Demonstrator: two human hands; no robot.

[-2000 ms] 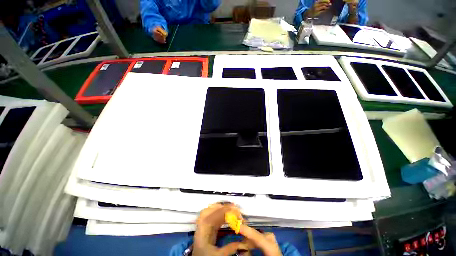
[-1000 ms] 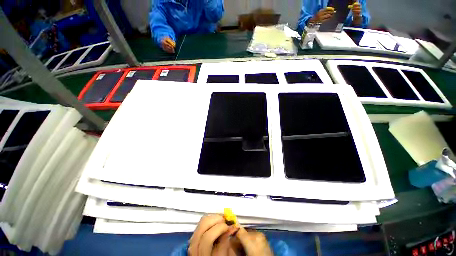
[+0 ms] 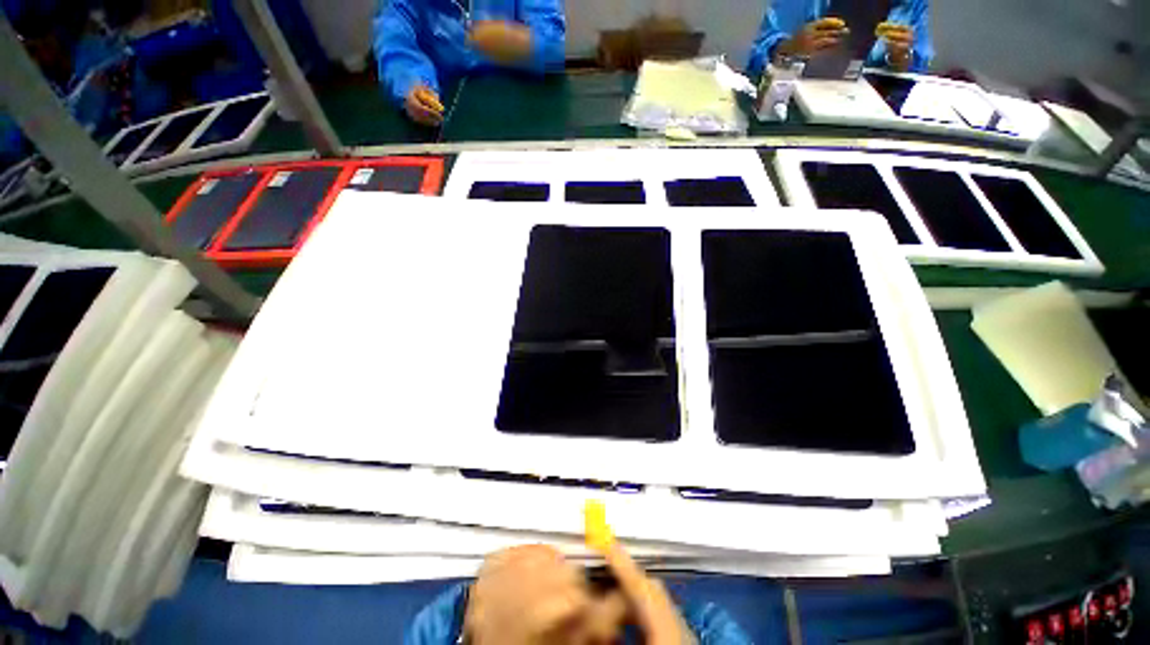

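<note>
My left hand [image 3: 527, 599] is at the bottom edge, blurred, with its fingers curled. My right hand [image 3: 646, 607] is close beside it, partly cut off by the edge. A yellow finger cot [image 3: 597, 523] points up from a fingertip that seems to belong to my right hand. Whether either hand grips anything is hidden by blur and overlap. Beyond them, a white foam tray [image 3: 378, 340] tops a stack of trays. It holds two tablets with glossy black screens, one in the middle [image 3: 590, 334] and one at the right [image 3: 807, 340].
More foam trays are stacked at left [image 3: 114, 441]. Behind, a red tray [image 3: 331, 189] and white trays [image 3: 1066, 252] with tablets stand on the green line. Pale paper [image 3: 1040, 340] and a light-blue container [image 3: 1057, 436] lie right. Two people in blue smocks sit across the line.
My hands have shifted, and the yellow cot now points upright, clear of my left fingers. The red and white trays on the line have moved left.
</note>
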